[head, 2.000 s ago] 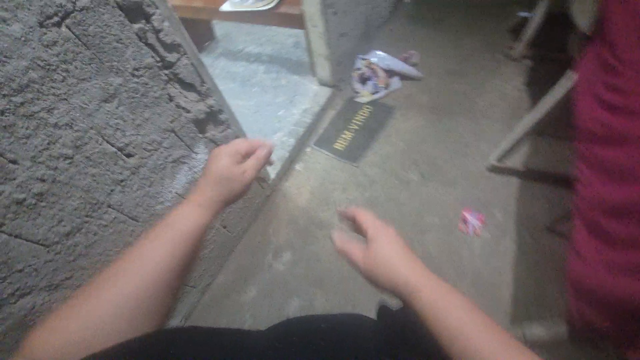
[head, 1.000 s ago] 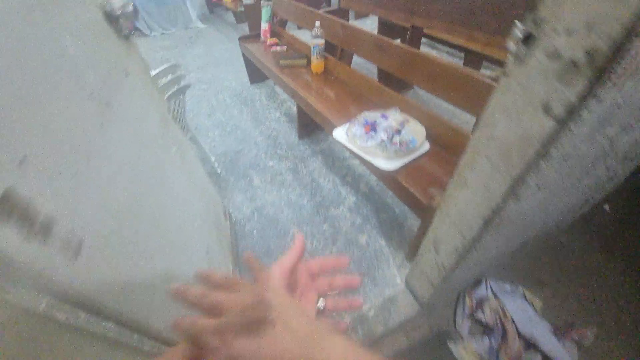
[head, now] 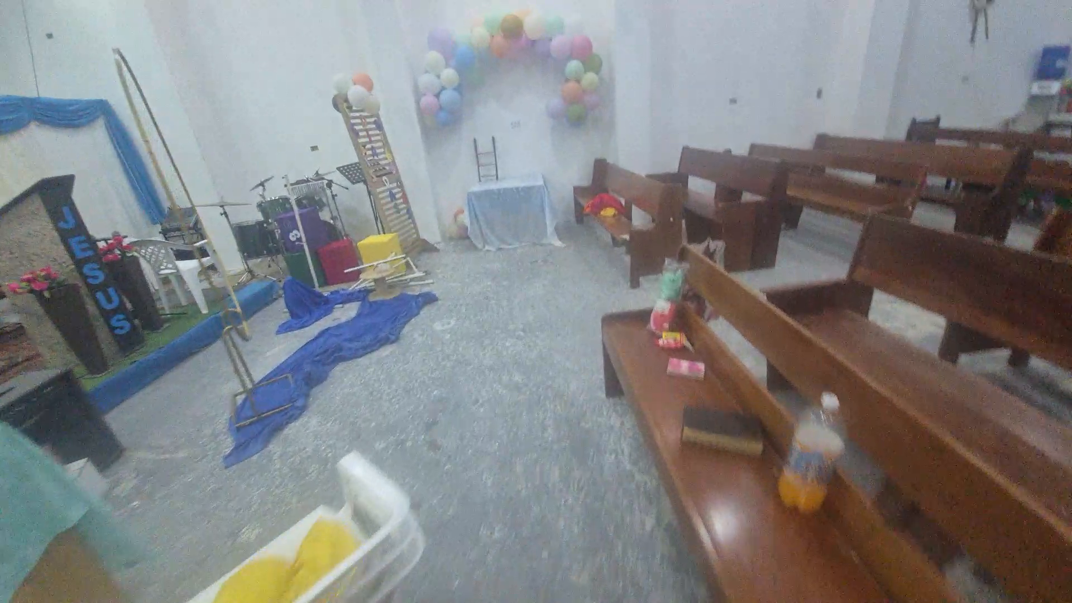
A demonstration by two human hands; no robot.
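Observation:
Neither my left hand nor my right hand shows in the head view now. Close by at the lower left is a white plastic bin (head: 402, 536) with yellow things (head: 293, 569) inside. On the wooden bench (head: 729, 528) at the right stand a plastic bottle (head: 811, 456) partly filled with orange drink and, behind it, a dark closed book (head: 722, 430). Farther along the bench lie a pink packet (head: 685, 368) and a small red and yellow packet (head: 672, 340), near a green and red item (head: 667, 293).
Rows of wooden pews (head: 963, 285) fill the right side. A blue cloth (head: 335, 360) and a metal frame (head: 264, 402) lie on the grey floor at the left, beside a low platform (head: 180, 343). A cloth-covered table (head: 512, 213) stands below a balloon arch (head: 511, 38) at the back.
Both hands have gone out of view; a second ago they were together at the bottom of the picture. The view has moved from the doorway into the large room.

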